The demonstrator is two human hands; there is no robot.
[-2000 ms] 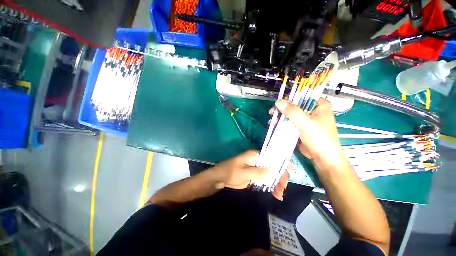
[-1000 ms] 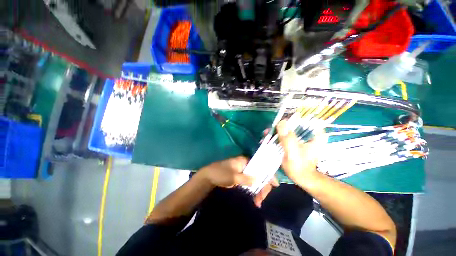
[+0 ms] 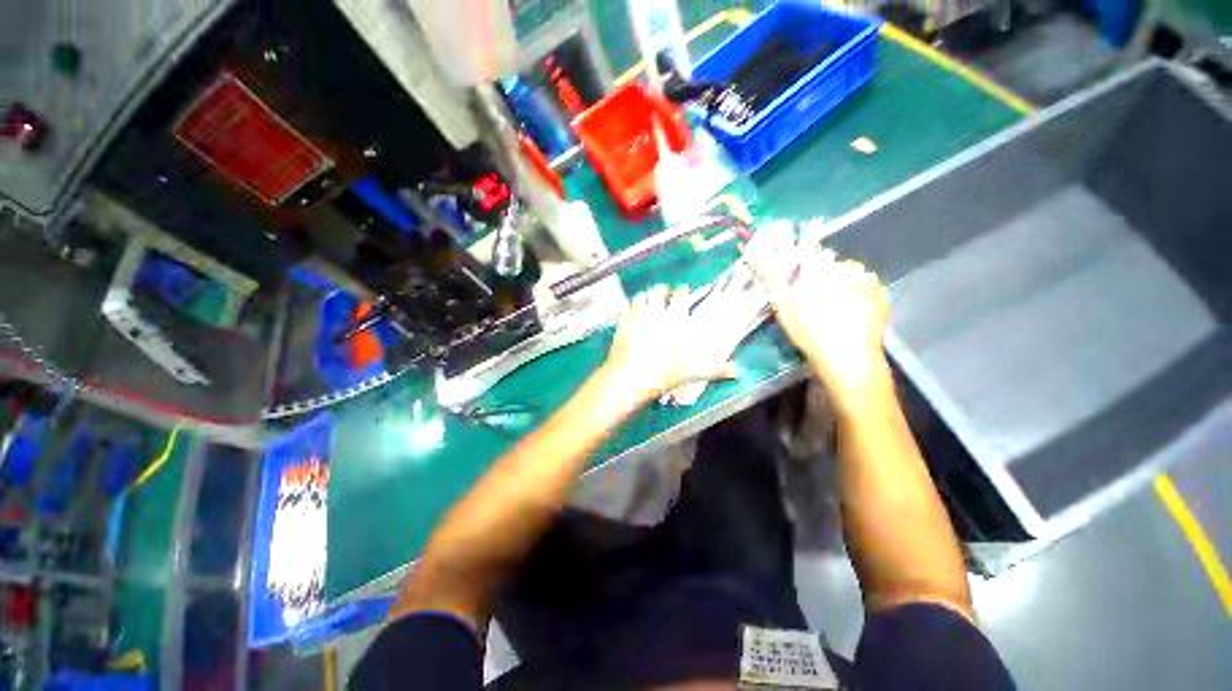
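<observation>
White sleeved wire leads lie low over the right part of the green bench, between and under my hands. Glare and blur hide their tips and exact number. My left hand is around the left part of the leads, with white ends showing below it. My right hand is closed around their right end, near the bench's right edge. Whether the leads touch the bench is unclear.
A large grey tote stands right of the bench. The crimping machine, green-handled cutters and curved metal tube are left. A red bin, squeeze bottle and blue bin are behind; a blue bin of leads is far left.
The view has swung right, bringing in the grey tote. My hands have moved from in front of the machine to the right bench end; the fanned, raised bundle is now low among the leads there.
</observation>
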